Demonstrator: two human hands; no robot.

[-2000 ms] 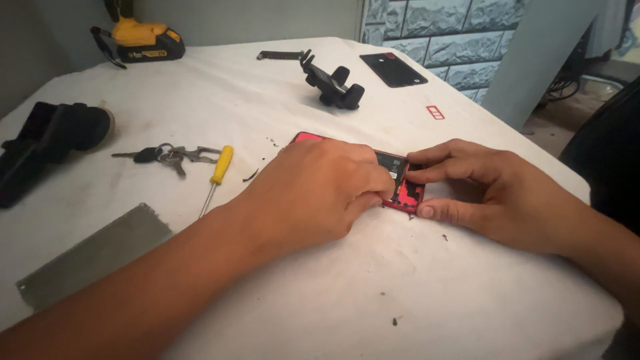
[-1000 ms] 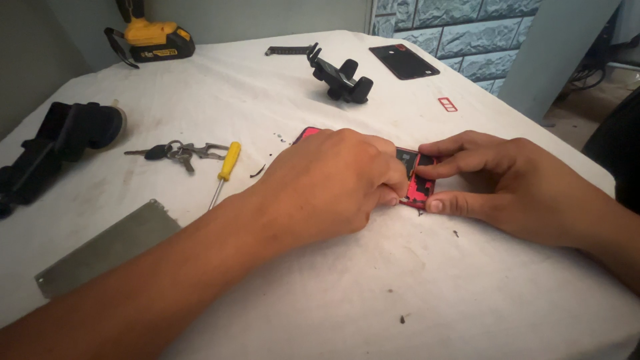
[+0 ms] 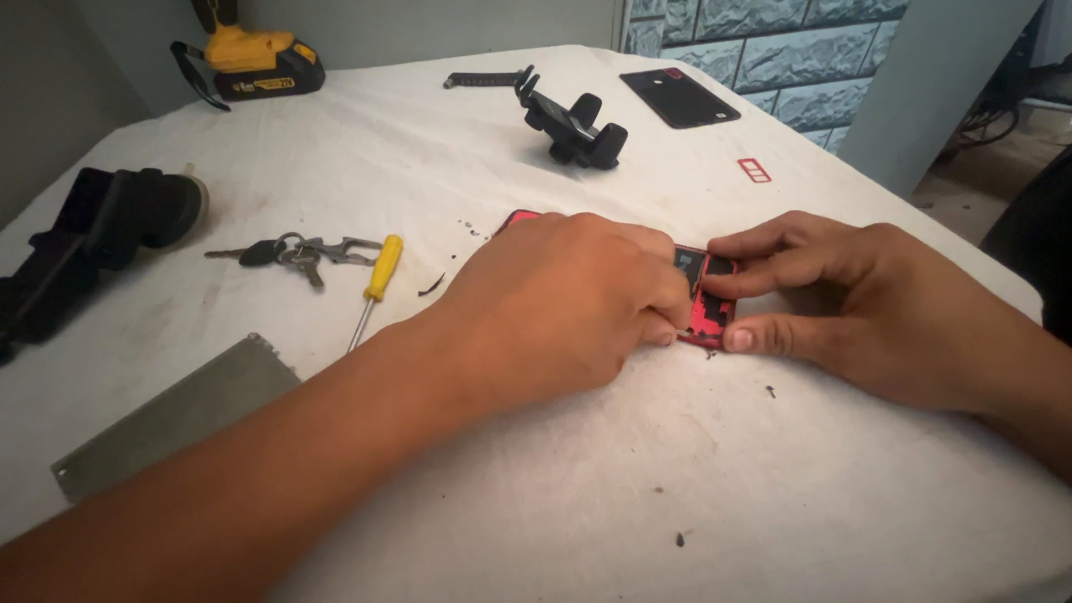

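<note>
An opened smartphone with a red frame [image 3: 717, 311] lies on the white tablecloth, its dark inner parts showing at the right end. Across its middle and left part rests my left hand [image 3: 578, 293], fingers curled at the lower edge around what may be a small thin metal tip; most of that item is hidden by the fingers. My right hand [image 3: 829, 301] grips the phone's right end, thumb at the lower corner and fingers on the upper side. Dark crumbs [image 3: 770, 391] are scattered near the phone. To the left of my left hand lies a yellow-handled screwdriver [image 3: 384, 268].
Keys [image 3: 301, 255] and a grey metal plate [image 3: 180, 410] lie left. A black phone mount [image 3: 574, 130], a dark phone back cover [image 3: 680, 98] and a small red frame [image 3: 755, 171] are farther back. A yellow-black cordless tool [image 3: 260, 63] stands back left; a black device [image 3: 100, 226] lies at far left.
</note>
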